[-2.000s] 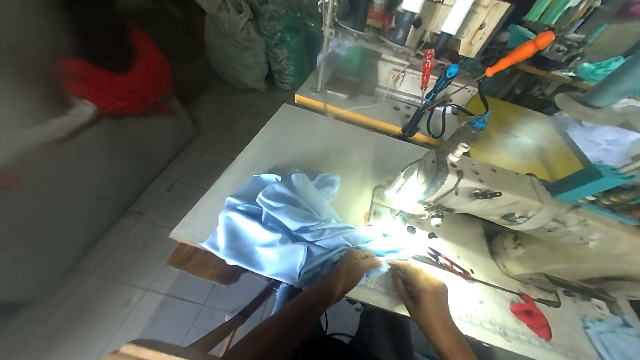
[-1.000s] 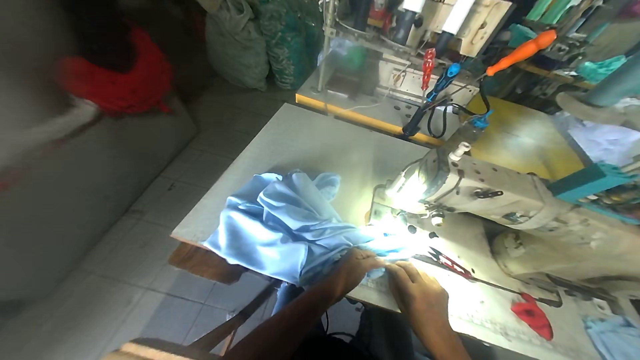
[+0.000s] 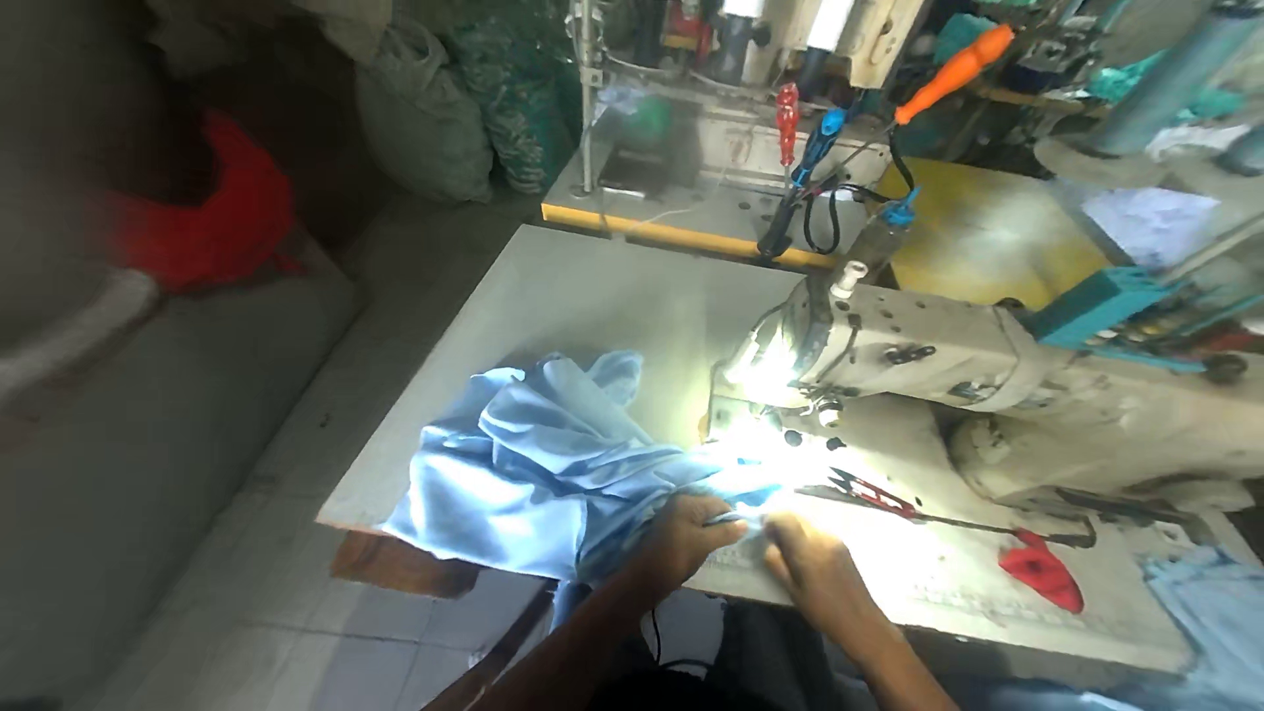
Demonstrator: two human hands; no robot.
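Light blue fabric (image 3: 533, 464) lies bunched on the sewing table (image 3: 612, 286), its right end in the bright glare below the head of an industrial sewing machine (image 3: 908, 346). My left hand (image 3: 681, 538) pinches the near edge of this cloth between thumb and fingers. Close to its right, my right hand (image 3: 810, 558) has curled fingers at the end of the same edge and grips it. Glare hides the needle and presser foot. Thread snips with red handles (image 3: 874, 494) rest on the table, right of the fabric.
A red cloth scrap (image 3: 1043, 573) and more light blue fabric (image 3: 1210, 602) lie at the right. Red (image 3: 787, 123), blue (image 3: 822, 143) and orange (image 3: 956, 74) handled tools stand behind the machine. Filled sacks (image 3: 420, 118) are on the floor at the back. Someone in red (image 3: 212, 217) is at the left.
Both hands have shifted slightly on the cloth's near edge; the fingers of my right hand are more curled now. The bunched fabric lies about where it was.
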